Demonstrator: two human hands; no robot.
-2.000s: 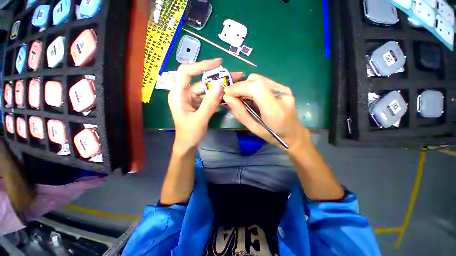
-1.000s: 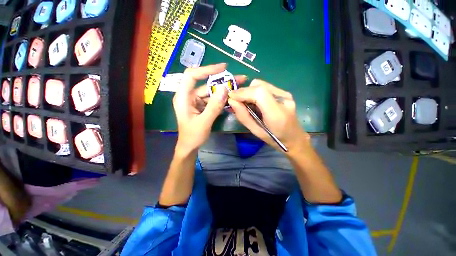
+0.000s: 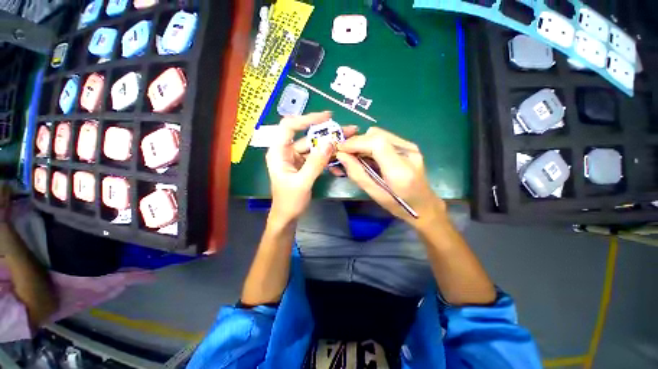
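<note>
My left hand (image 3: pixel 294 167) holds the small watch housing (image 3: pixel 322 135) by its edges, over the near part of the green mat. The housing has a pale rim, is open upward and shows yellow and dark parts inside. My right hand (image 3: pixel 389 167) holds slim silver tweezers (image 3: pixel 388 189) in a pen grip. The handle end points down and right. The tips are at the housing's right side, mostly hidden by my fingers, so I cannot tell what they touch.
Beyond my hands lie a thin stick (image 3: pixel 332 99), a white bracket (image 3: pixel 349 81), a grey cover (image 3: pixel 293 99), a dark square cover (image 3: pixel 309 58), a white back cover (image 3: pixel 349 29) and a yellow sheet (image 3: pixel 270 79). Foam trays stand left (image 3: pixel 195 144) and right (image 3: pixel 498 144). A person's arm shows lower left.
The view has shifted, so mat, trays and parts sit lower in the picture, and more of the white back cover and dark-handled tool shows. Both hands keep their grips on housing and tweezers.
</note>
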